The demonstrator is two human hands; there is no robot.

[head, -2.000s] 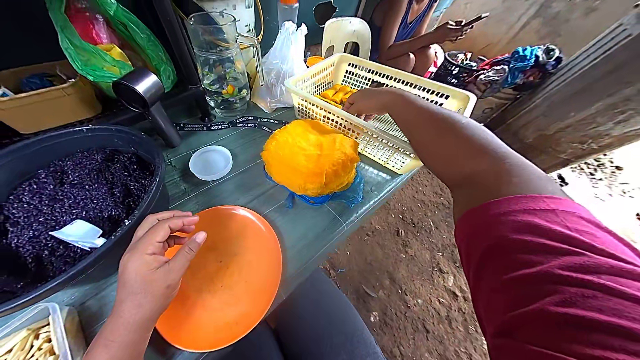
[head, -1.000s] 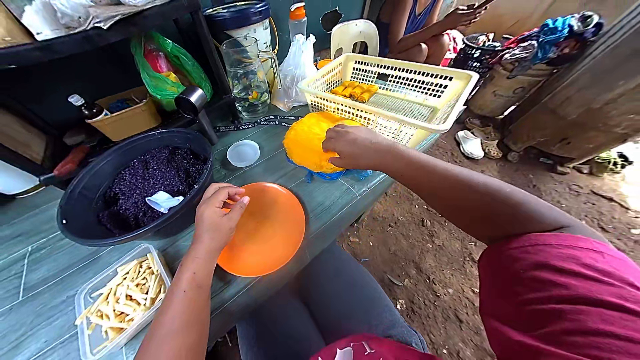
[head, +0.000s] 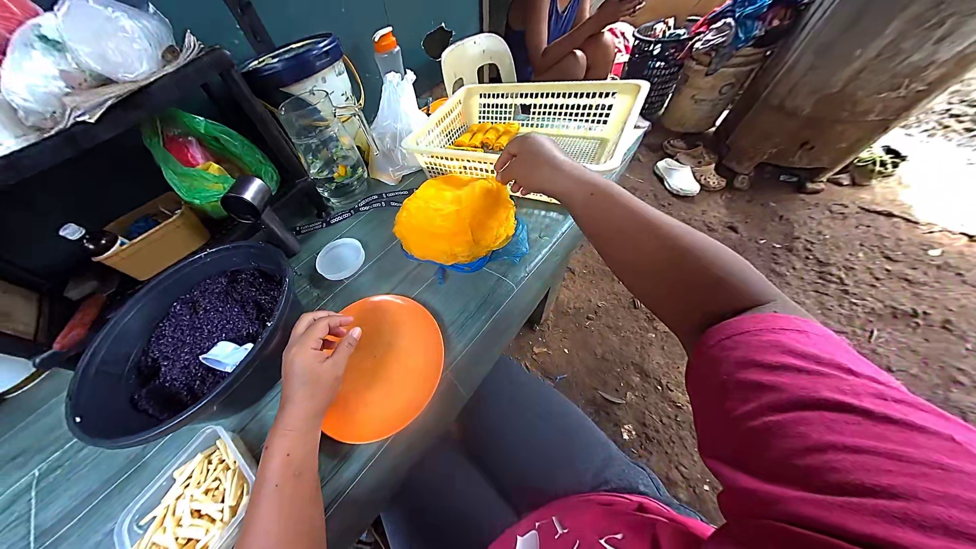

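Observation:
My left hand (head: 320,358), fingers loosely curled and apart, is over the left rim of an orange plate (head: 400,366) and holds nothing. My right hand (head: 537,168) is at the upper right edge of a stack of thin orange wrappers (head: 450,221), its fingertips touching or close to that edge; whether they pinch a sheet I cannot tell. Blue plastic lies under the stack. Behind it, a cream plastic basket (head: 526,90) holds several orange rolls (head: 486,136). A black basin (head: 99,412) of dark purple grains (head: 206,328) stands left, with a pale blue-white object in it.
Pale strips (head: 202,496) fill a clear plastic container at the lower left. A small white lid or dish (head: 340,258), a black scoop or cup (head: 248,200) and a glass pitcher (head: 328,152) stand beyond the plate. Another person (head: 560,38) sits behind the basket.
My right hand has moved from the rolls in the basket to the wrapper stack, and is now at its upper right edge. My left hand stays by the plate. The view has shifted.

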